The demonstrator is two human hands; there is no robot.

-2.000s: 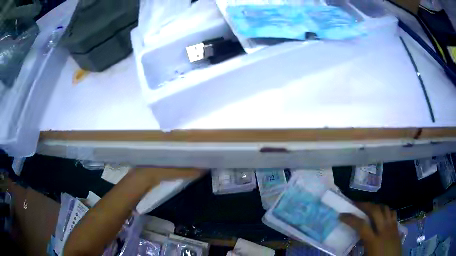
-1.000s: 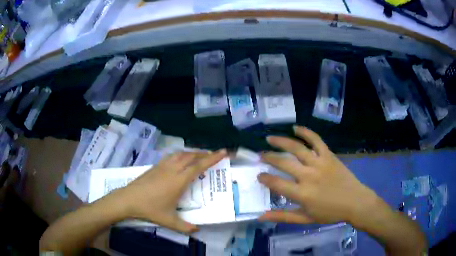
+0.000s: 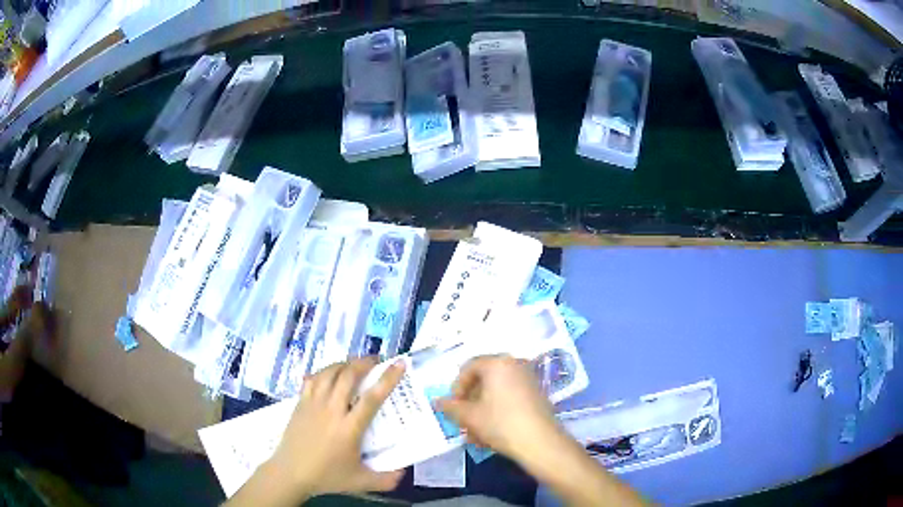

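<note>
My left hand (image 3: 332, 431) presses and grips a white printed leaflet or carton (image 3: 396, 404), lying slanted across a plastic tray. The tray's right end, with a round fitting (image 3: 556, 370) in its recess, sticks out beyond my right hand. My right hand (image 3: 495, 404) has its fingers pinched together at a light blue sachet (image 3: 446, 414) at the printed piece's edge; the fingertips partly hide the contact. A white carton (image 3: 480, 282) with dark icons lies just behind, with blue sachets (image 3: 543, 285) beside it.
Filled trays (image 3: 381, 287) and cartons are piled at left. Another tray (image 3: 649, 431) lies on the blue mat at right, with loose sachets (image 3: 871, 361) and a small black cable (image 3: 803, 369) further right. Trays and cartons stand on the green conveyor (image 3: 297, 129) behind. A person's arm shows at far left.
The view has tilted down from the shelf to the mat. My right hand, holding a tray with sachets at first and then spread open, now has its fingers pinched. The printed piece now lies more slanted.
</note>
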